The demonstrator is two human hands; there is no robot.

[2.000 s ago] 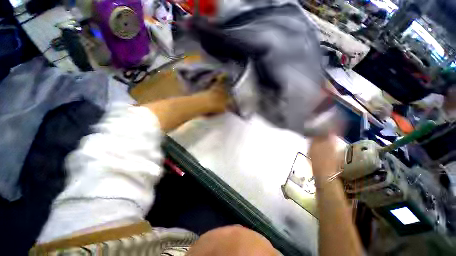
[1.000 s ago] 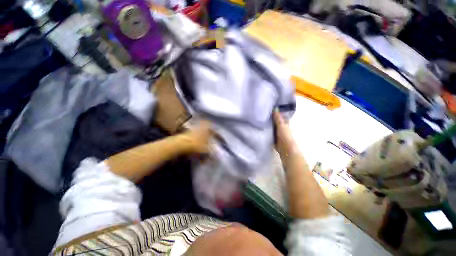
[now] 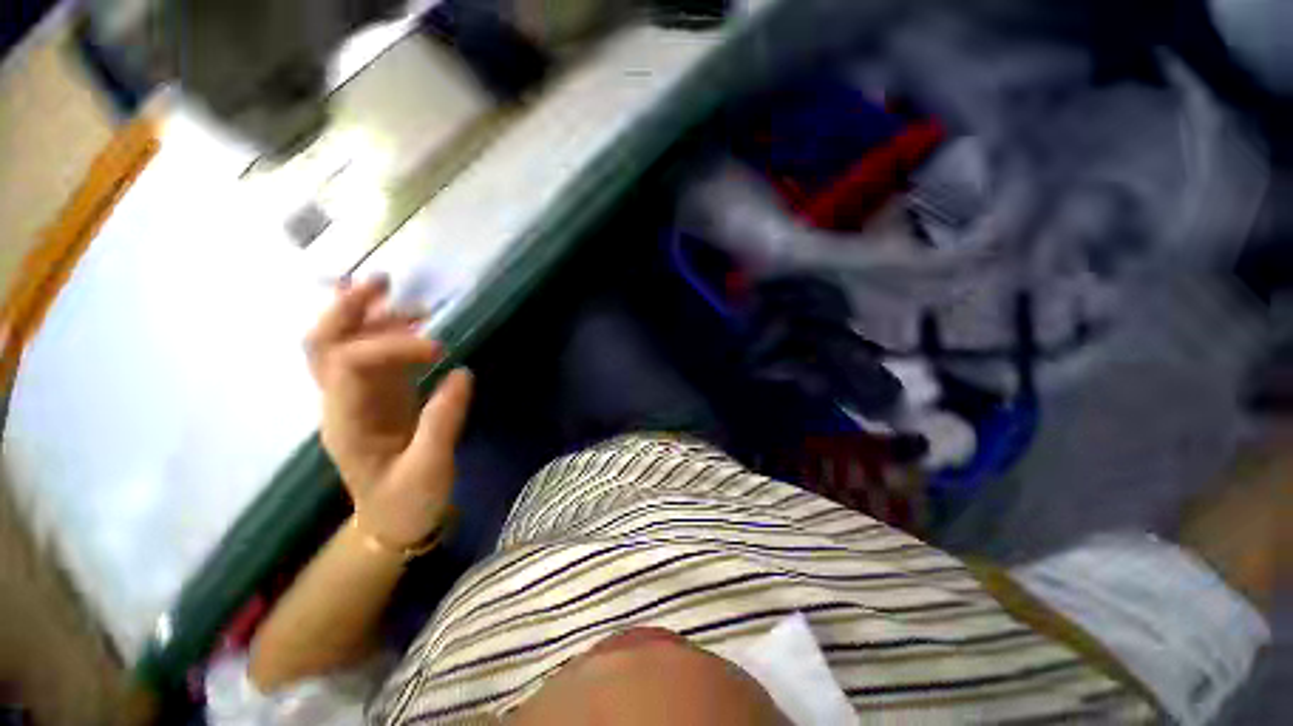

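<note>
My left hand (image 3: pixel 383 411) is over the green table edge at the left, with its fingers apart and nothing seen in it. A blurred grey garment heap (image 3: pixel 1106 213) with pale and dark parts lies low at the right. My right sleeve (image 3: pixel 1149 610) is white and shows at the lower right. A blurred bit of forearm is at the right edge. My right hand cannot be made out, so its hold on any cloth is hidden.
The white table (image 3: pixel 156 397) has a green edge (image 3: pixel 567 199). An orange strip (image 3: pixel 71 234) is at the far left. The blurred machine head (image 3: pixel 255 71) is at the top left. A blue-rimmed bin (image 3: pixel 1010 443) holds mixed cloth.
The view has swung right and down, away from the purple device. The pale grey garment is no longer between both hands. My left hand has let go of it and is open by the table edge.
</note>
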